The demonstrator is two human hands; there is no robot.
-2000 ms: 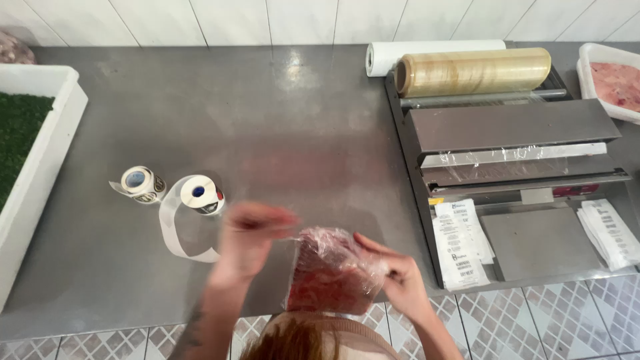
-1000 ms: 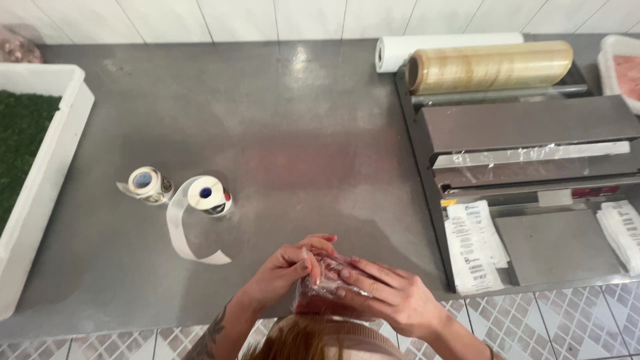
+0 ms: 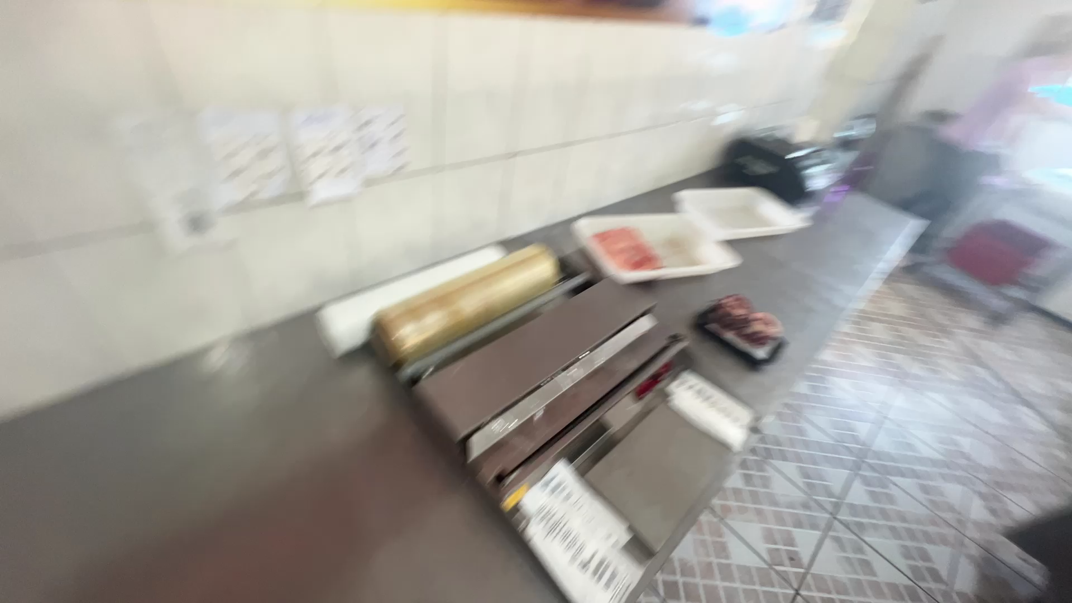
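Neither my left hand nor my right hand is in view, and the wrapped meat they held is out of sight too. The picture is blurred. A film wrapping machine [image 3: 544,368] stands on the grey metal counter [image 3: 276,469], with a roll of plastic film [image 3: 469,301] at its back. Printed labels [image 3: 578,528] lie on its near left corner, and more labels [image 3: 710,410] on its right side. Beyond the machine, a black tray of meat pieces [image 3: 741,327] rests near the counter's front edge.
Behind the machine lies a white roll [image 3: 343,327]. A white tub [image 3: 695,255] holds pink meat [image 3: 626,249], and another white tub [image 3: 741,213] stands past it. A dark object [image 3: 764,167] sits farther along by the tiled wall. Tiled floor [image 3: 846,419] lies right of the counter.
The view has swung far to the right. Both hands and the wrapped meat between them, seen earlier, have left the picture, as have the label rolls.
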